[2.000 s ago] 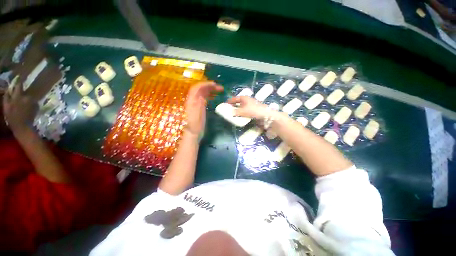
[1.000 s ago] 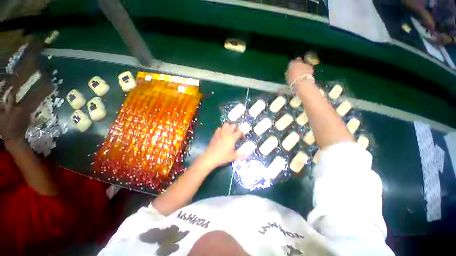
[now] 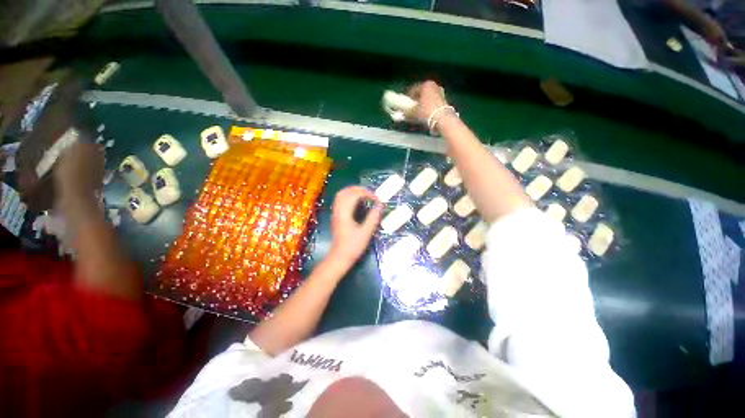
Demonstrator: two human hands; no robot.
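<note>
My right hand [image 3: 426, 104] reaches over the green belt and is closed on a cream housing [image 3: 398, 104], which is slightly blurred. My left hand [image 3: 353, 224] is over the bench between the orange strips [image 3: 253, 208] and the pale covers. Its thumb and fingers are curled together around a dark spot; whether that is a small part or a gap is unclear. Cream covers [image 3: 431, 211] lie in rows on a shiny clear blister tray [image 3: 408, 282], with strong glare at its near left. My right forearm hides some covers.
Several cream housings with dark patches [image 3: 166, 186] lie left of the strips. Small white scraps [image 3: 57, 224] lie farther left, beside a person's red sleeve [image 3: 65, 326]. A pale rail [image 3: 343, 131] borders the belt. A brownish unit [image 3: 556, 91] lies on the belt. Label sheets [image 3: 712, 282] are at far right.
My right hand has moved left along the belt and now holds a housing. My left hand has lifted back from the covers. A brownish unit now shows farther right on the belt.
</note>
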